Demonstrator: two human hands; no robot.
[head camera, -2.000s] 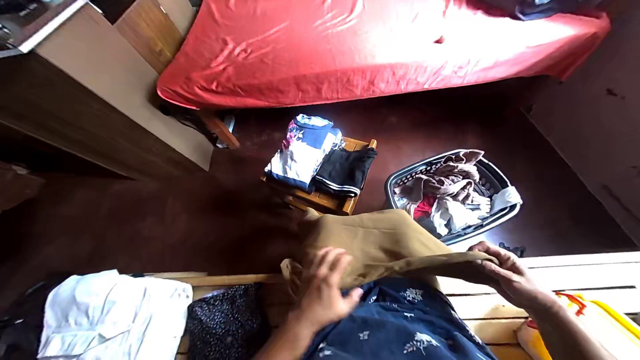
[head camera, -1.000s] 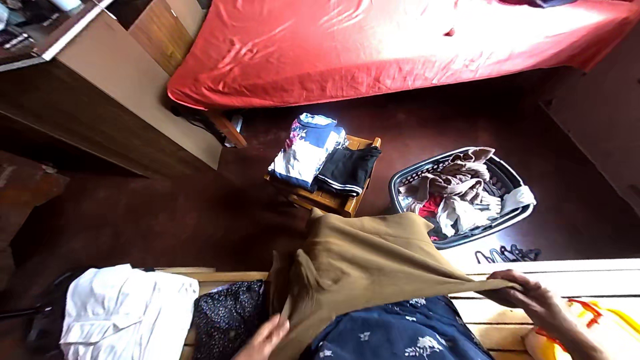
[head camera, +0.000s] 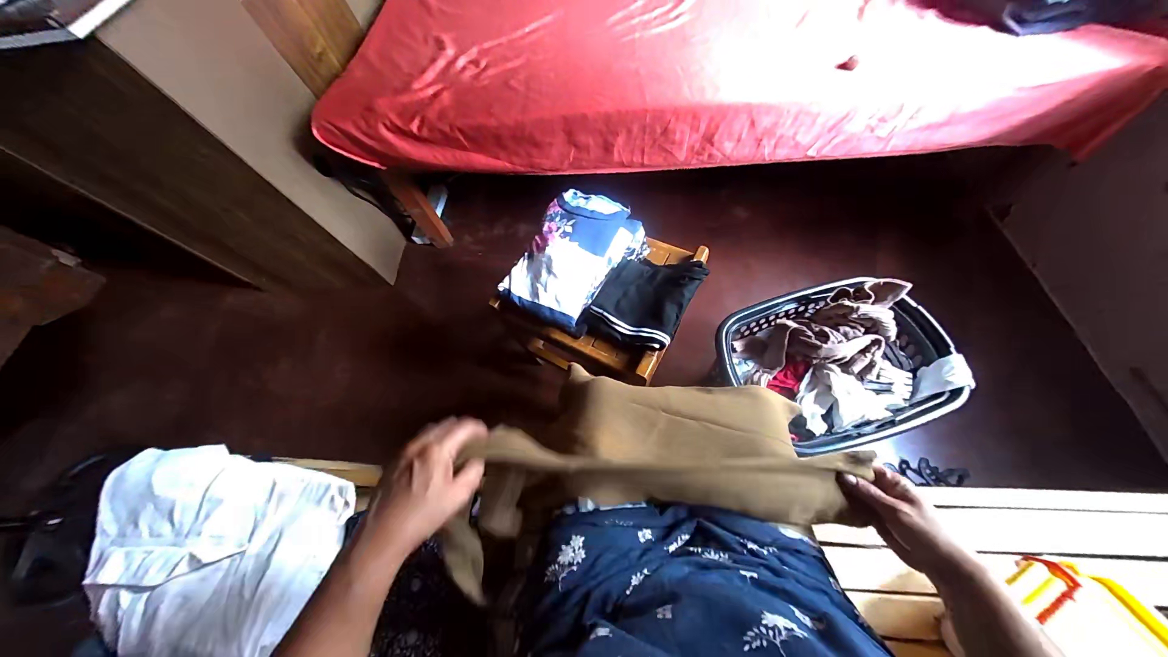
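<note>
A brown cloth garment (head camera: 684, 429) stretches between my hands, above my lap in dark blue cloth with a white floral print (head camera: 684, 584). My left hand (head camera: 433, 474), slightly blurred, grips its left end, where a loose part hangs down. The right end is pinched between the thumb and fingers of my right hand (head camera: 890, 506). White cloth (head camera: 219, 547) lies on the slatted wooden bench (head camera: 1049, 525) to my left, with dark speckled cloth (head camera: 415, 602) beside it.
Ahead, a small wooden stool (head camera: 598, 358) bears folded blue-and-white clothing (head camera: 570, 260) and black clothing (head camera: 650, 299). A plastic laundry basket (head camera: 725, 351) of crumpled clothes stands to its right. Beyond is a bed with a red sheet (head camera: 566, 119). A yellow-and-white item (head camera: 1081, 602) lies at right; a cabinet (head camera: 265, 155) stands at left.
My left hand has risen from low beside the garment and now grips its left end. The garment's near edge, which sloped between my hands, is now pulled roughly level. My right hand keeps its hold.
</note>
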